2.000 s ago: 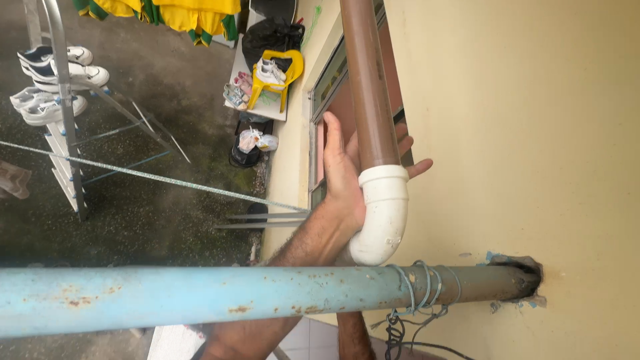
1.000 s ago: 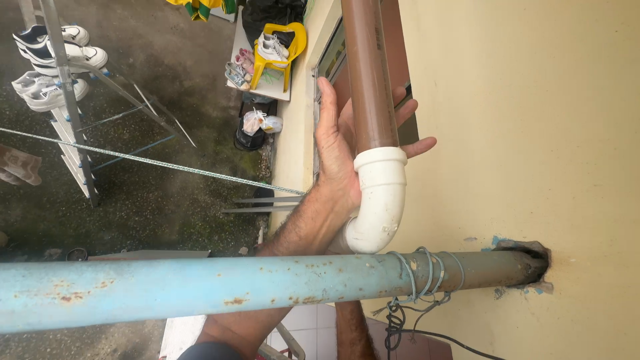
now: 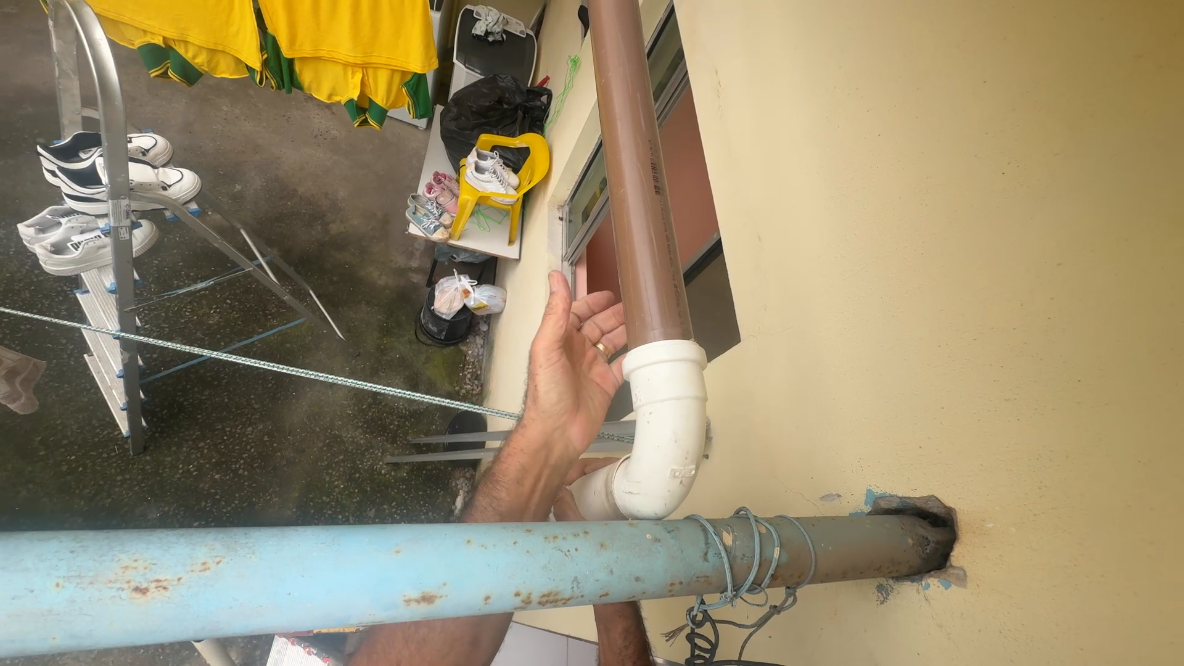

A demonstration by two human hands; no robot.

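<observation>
A brown PVC pipe (image 3: 643, 185) runs down into a white PVC elbow (image 3: 668, 425), which curves left to a white end. My left hand (image 3: 578, 370) is at the left side of the brown pipe, just above the elbow, palm toward the view; its fingers are loosely bent and their tips meet or pass behind the pipe's edge. My right hand (image 3: 566, 504) is mostly hidden behind the elbow and a light-blue rusty pole, with fingers around the elbow's lower white end. The light-blue pole (image 3: 370, 569) crosses in front of both forearms, wire (image 3: 763, 555) wound around it.
The pole enters a broken hole (image 3: 934, 532) in the cream wall (image 3: 925, 277). A window (image 3: 592, 203) lies behind the brown pipe. A rope (image 3: 324, 375) crosses at left, near a stepladder (image 3: 111, 351) with shoes. A yellow chair (image 3: 504, 176) and hanging yellow clothes (image 3: 342, 37) are farther off.
My left hand has drawn back to the left from behind the pipe, its fingers now more bent. Fingers of my right hand now show at the elbow's lower end.
</observation>
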